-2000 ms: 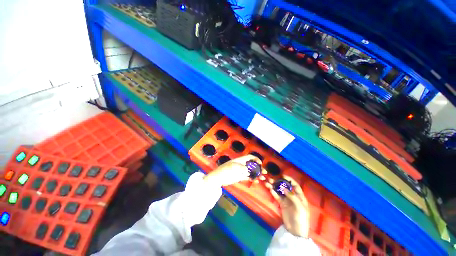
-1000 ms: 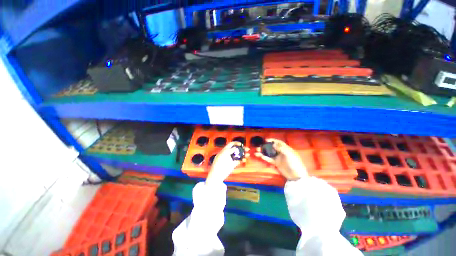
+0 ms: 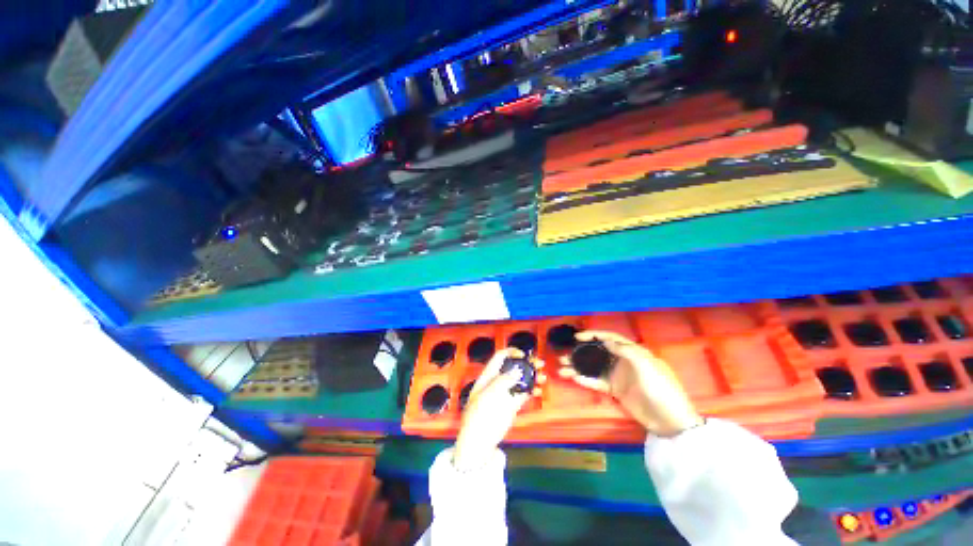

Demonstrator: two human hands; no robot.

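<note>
My left hand [image 3: 491,411] holds a round watch body [image 3: 519,374] at its fingertips, with light marks on its dark face. My right hand [image 3: 638,389] holds another round watch body [image 3: 592,359], its face dark. Both hands are above an orange compartment tray [image 3: 544,419] on the middle shelf. Round black bodies sit in the tray's left pockets; pockets to the right of my right hand are bare. My hands cover some pockets.
Another orange tray with round bodies [image 3: 889,381] lies at right. A blue beam with a white label [image 3: 466,303] runs above. The upper shelf holds a yellow-brown board [image 3: 704,210] under orange trays [image 3: 662,141] and a black box [image 3: 240,256]. Stacked orange trays [image 3: 304,501] stand lower left.
The view has swung from the left tray stack to face the shelf, then tilted. Both hands keep their watch bodies. The faces' purple glow has gone; the right one is dark.
</note>
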